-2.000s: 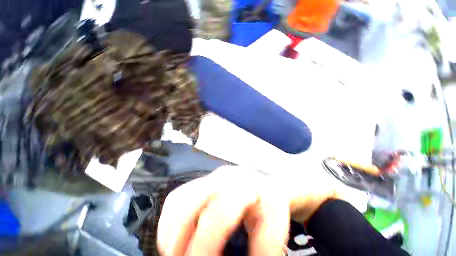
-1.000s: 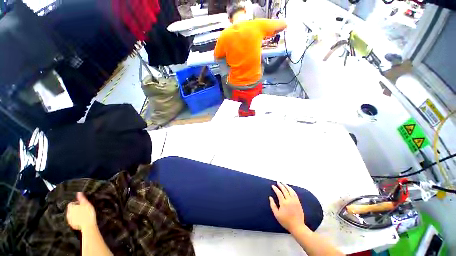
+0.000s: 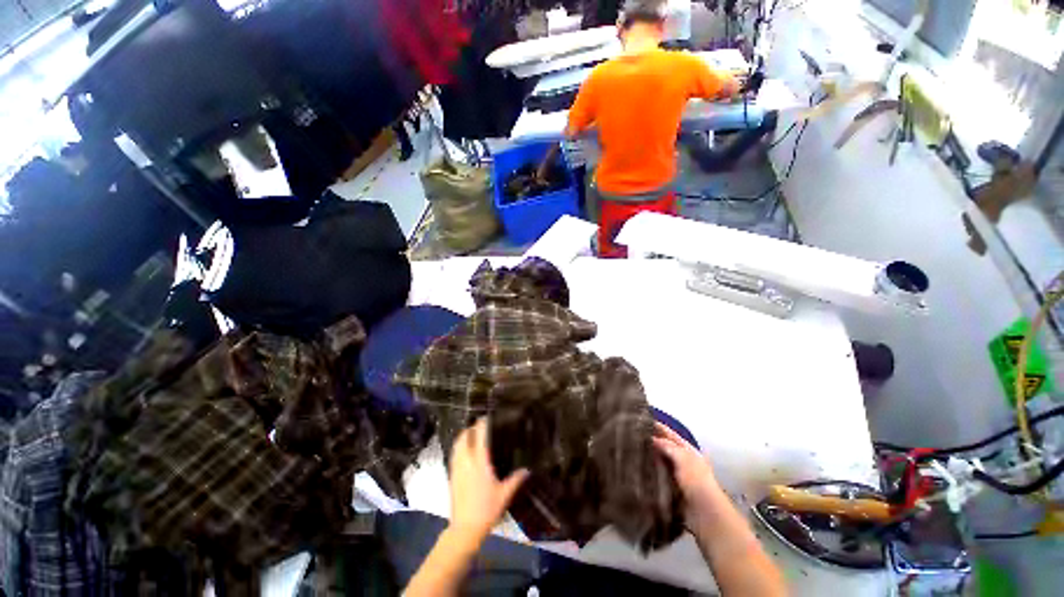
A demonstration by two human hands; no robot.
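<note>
A brown plaid garment [image 3: 531,385] lies bunched over the navy padded board [image 3: 403,338], covering most of it. My left hand [image 3: 476,478] is at the garment's near left side, thumb apart from the fingers; whether it grips cloth is unclear. My right hand [image 3: 686,466] holds the garment's right edge near the board's rounded end, its fingertips partly hidden by cloth. The steam iron [image 3: 834,510] with a tan handle rests at the right table edge.
A large brown plaid pile [image 3: 210,455] lies at left, with black garments [image 3: 315,262] behind it. A white arm board [image 3: 758,251] lies across the table's far side. A person in orange [image 3: 636,117] stands beyond, beside a blue crate [image 3: 537,210].
A plaid garment now lies over the board, which was bare a second ago. My left hand has moved right from the pile to this garment. My right hand now holds its edge.
</note>
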